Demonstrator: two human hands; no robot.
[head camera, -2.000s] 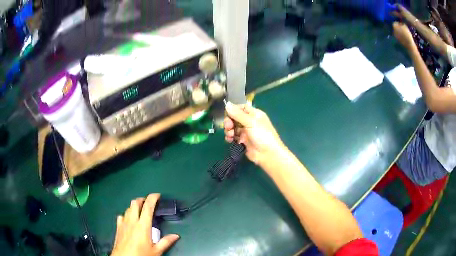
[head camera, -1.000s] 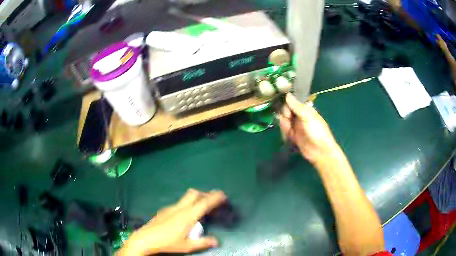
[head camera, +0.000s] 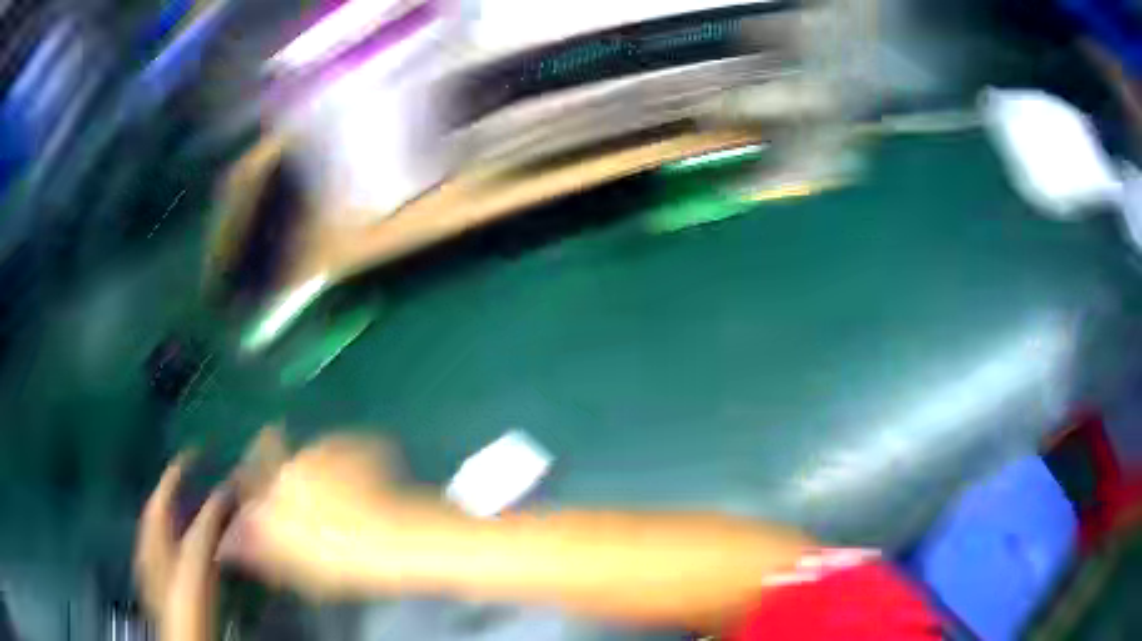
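The view is strongly motion-blurred. The white mains socket (head camera: 501, 473) lies on the green mat with no hand on it. My right hand (head camera: 301, 507) has its arm stretched across the front of the mat to the lower left. My left hand (head camera: 182, 545) is beside it at the lower left, its fingers pointing up. A dark patch shows between the hands; blur hides whether it is an adapter and which hand holds it.
The electronic load (head camera: 614, 94) and tumbler (head camera: 363, 138) stand on the wooden shelf (head camera: 526, 200) at the back. A dark object (head camera: 175, 366) lies on the left. White paper (head camera: 1049, 150) is at the back right. A blue stool (head camera: 1002, 545) is at the lower right.
My right hand has moved from the meter knobs to the lower left. My left hand has left the socket and moved left. The socket now shows bare, and the view has shifted.
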